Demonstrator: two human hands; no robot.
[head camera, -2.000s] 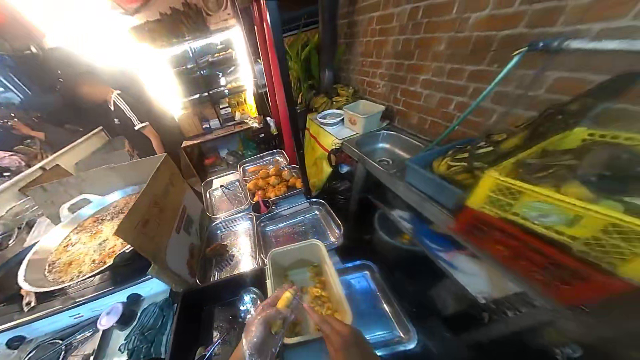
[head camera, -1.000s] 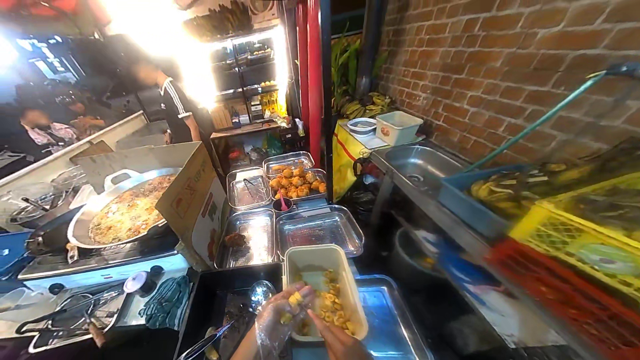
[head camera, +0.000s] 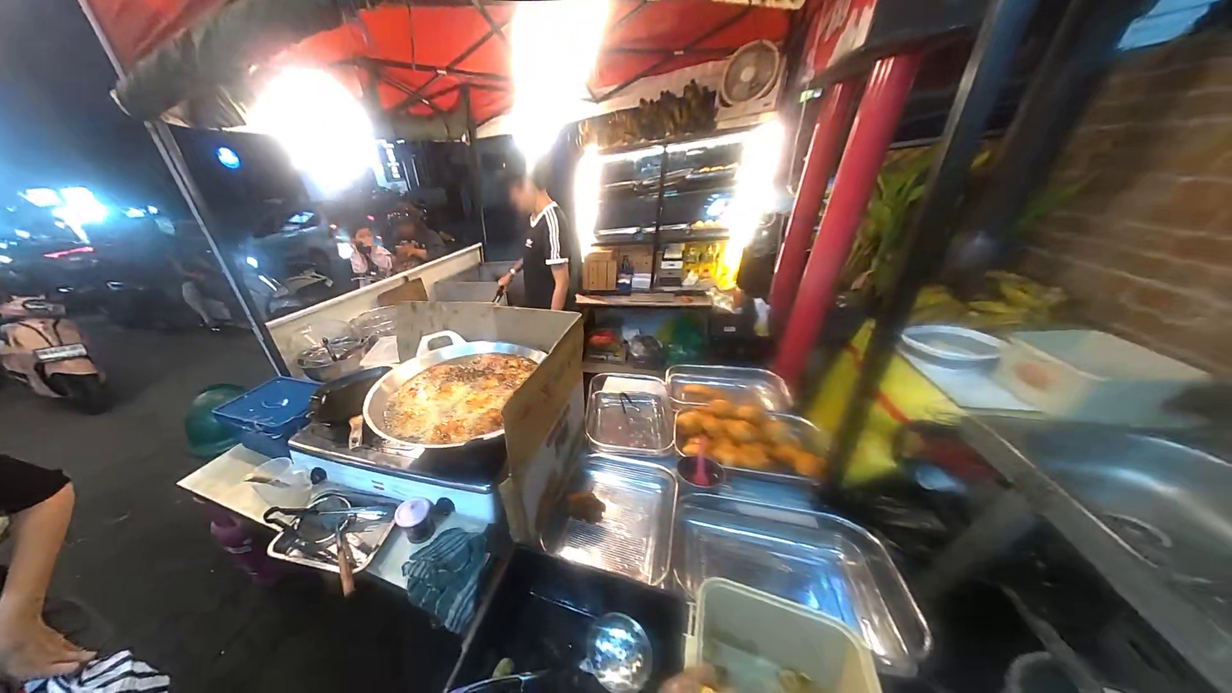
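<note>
A cream plastic container (head camera: 784, 626) with a few yellowish pieces inside is cut off by the bottom edge. At its left rim a small part of my left hand (head camera: 689, 680) shows; whether it holds anything is hidden. My right hand is out of view. Left of the container, a black tray (head camera: 539, 616) holds a round metal ladle (head camera: 619, 651). Beyond are metal trays, one long and bare (head camera: 770, 553), one with a brown piece (head camera: 626, 510), and one with golden fried balls (head camera: 741, 433). A large pan (head camera: 462, 395) of bubbling oil and frying food sits behind a cardboard shield (head camera: 549, 423).
A small tray of tongs and utensils (head camera: 332, 529), a striped cloth (head camera: 448, 577) and a blue bin (head camera: 265, 409) are at left. A person in a black shirt (head camera: 546, 250) stands behind the pan. Another person's arm (head camera: 38, 568) is at far left. A metal sink (head camera: 1136, 500) is right.
The view has swung up and left. My hands, earlier together over the cream container with yellow pieces, are now mostly out of sight.
</note>
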